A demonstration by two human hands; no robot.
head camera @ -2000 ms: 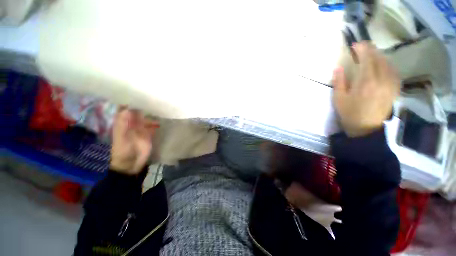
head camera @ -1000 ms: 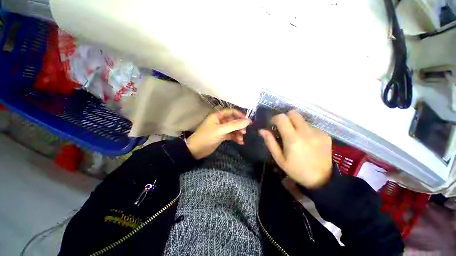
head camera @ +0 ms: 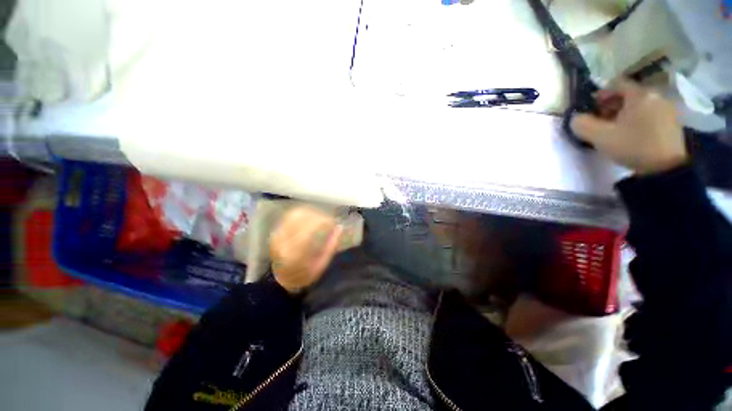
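Observation:
A large cream fabric panel [head camera: 241, 120], glaring white, covers the table and hangs over its front edge. Small dark thread snips [head camera: 494, 98] lie right of centre. Long black tailor's shears [head camera: 571, 60] lie at the right, handles towards me. My right hand [head camera: 638, 128] is on their handle loops, fingers curled and thumb over a loop, partly hiding them. My left hand [head camera: 305, 247] is blurred, below the table edge near my lap, fingers curled. Cream cloth [head camera: 261, 233] shows beside and behind it; whether it holds any is unclear.
A grey ruler strip [head camera: 498, 199] runs along the table's front edge. A blue plastic basket [head camera: 144, 289] with red and white bags is below left, a red plastic basket [head camera: 590, 269] below right. More cream cloth [head camera: 658, 36] lies at the upper right.
My hands have parted from the table edge. The right has moved out to the shears' handles; the left has shifted left. The view has turned, and the snips now show on the table.

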